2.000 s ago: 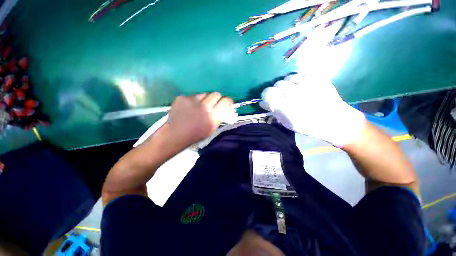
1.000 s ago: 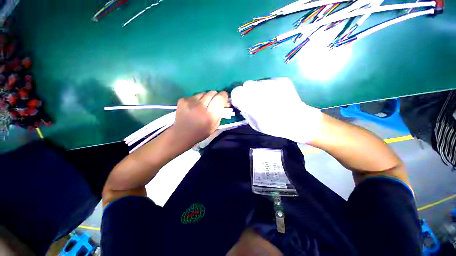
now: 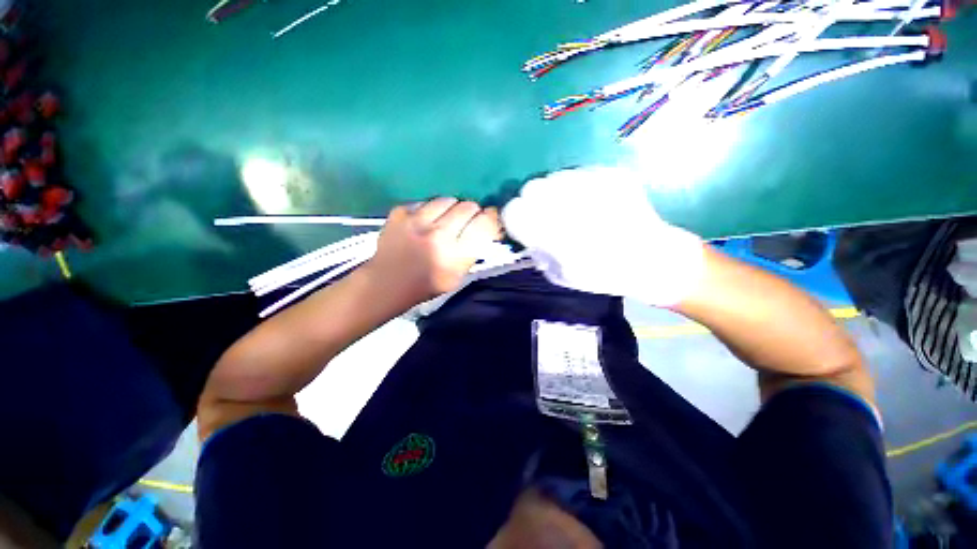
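Note:
My left hand (image 3: 437,245), bare, is closed around several white tubes (image 3: 319,263) at the bench's near edge. Their free ends fan out to the left, and one straight tube (image 3: 284,221) lies a little apart, above the others. My right hand (image 3: 600,231), in a white glove, is close to the right of my left hand with its fingers curled. What the gloved fingers hold is hidden; a dark patch shows between the hands. White sleeved harnesses (image 3: 787,48) with red connectors (image 3: 935,43) and coloured wire tips lie at the upper right.
A cluster of red connectors (image 3: 30,161) lies at the left edge of the green bench (image 3: 429,118). A thin white strand (image 3: 307,18) lies at the top. A neighbour's dark sleeve is at lower left, striped cloth (image 3: 943,311) at right. Blue stools (image 3: 134,523) stand below.
My gloved right hand has moved left, close to my left hand, and the strand that showed between them is no longer visible. The tubes now fan out more. The bench view has shifted slightly.

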